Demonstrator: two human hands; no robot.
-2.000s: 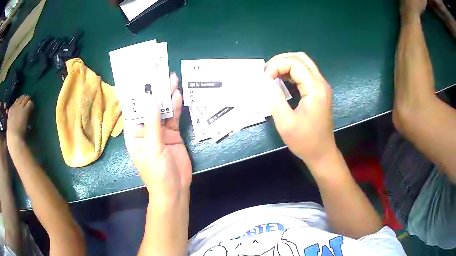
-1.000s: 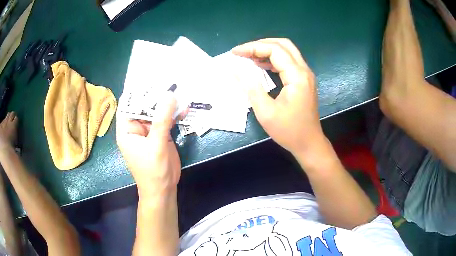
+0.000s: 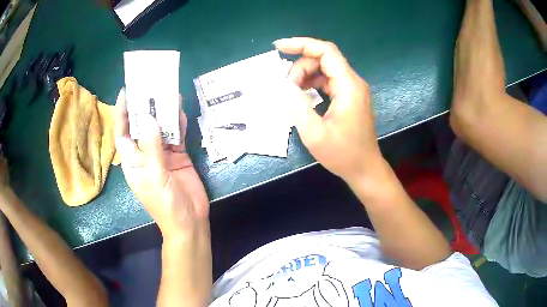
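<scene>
My left hand (image 3: 163, 174) holds white printed leaflets (image 3: 151, 90) upright, thumb on the front, fingers behind. They look squared into one neat packet; how many there are I cannot tell. To the right, a loose overlapping pile of white leaflets (image 3: 249, 114) with small black title bars lies on the dark green table. My right hand (image 3: 339, 111) is at the pile's right side, thumb and fingers curved over its edge. The fingertips overlap white paper, and whether they grip a leaflet I cannot tell.
A yellow-orange cloth (image 3: 84, 144) lies left of my left hand, with black small parts (image 3: 51, 71) beyond it. An open black box (image 3: 150, 21) is at the far edge. A neighbour's arm (image 3: 489, 108) rests at the right; another arm (image 3: 48, 234) is at lower left.
The leaflets in my left hand were fanned towards the pile a second ago. My left hand has moved left, away from the pile, and they now look aligned. My right hand stays by the pile.
</scene>
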